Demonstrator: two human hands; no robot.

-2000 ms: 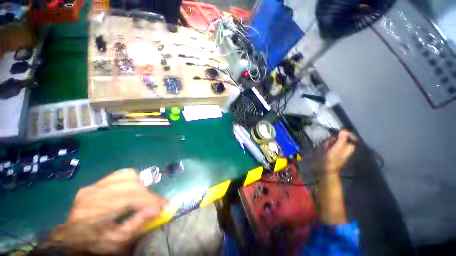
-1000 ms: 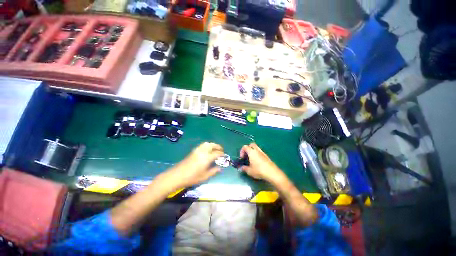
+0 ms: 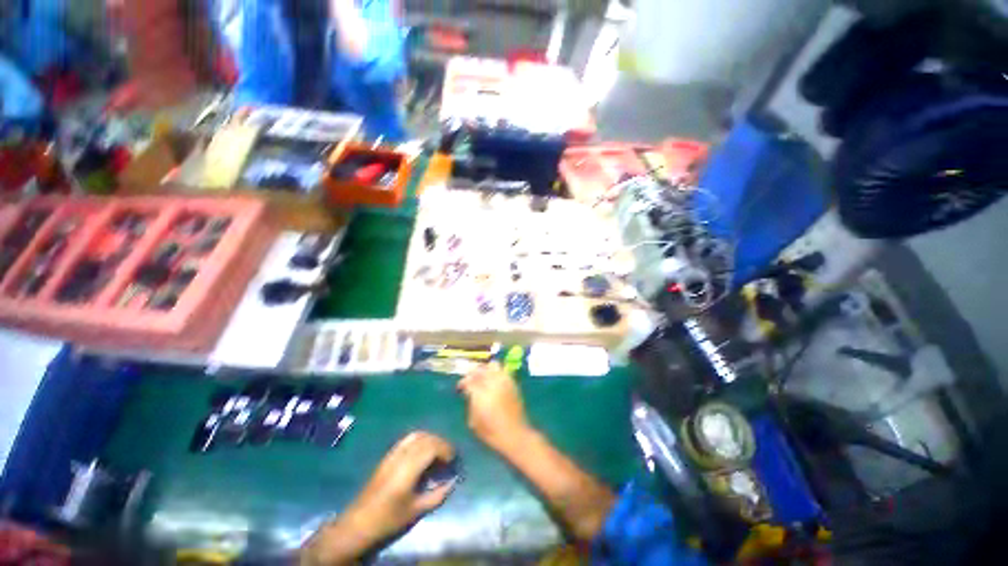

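My left hand [image 3: 407, 486] holds a small dark watch unit [image 3: 440, 475] in its fingertips, low over the green mat [image 3: 520, 503]. My right hand [image 3: 493, 404] reaches to the row of thin tools [image 3: 455, 356] in front of the wooden parts board. Its fingers are at the tools' near edge; blur hides whether they grip one. A green-topped item [image 3: 513, 359] stands just beyond my right hand. The row of watch units with white labels [image 3: 276, 416] lies left of my hands.
The wooden parts board [image 3: 470, 315] lies ahead, with a compartment tray [image 3: 359, 345] at its left. Pink foam trays [image 3: 133, 271] are far left. Tape rolls [image 3: 718, 436] and a black fan [image 3: 923, 155] are at the right. A person in blue [image 3: 370, 66] is beyond the bench.
My right hand has left the watch parts and moved forward to the tools. My left hand keeps a dark unit. The view has tilted up, showing more beyond the bench.
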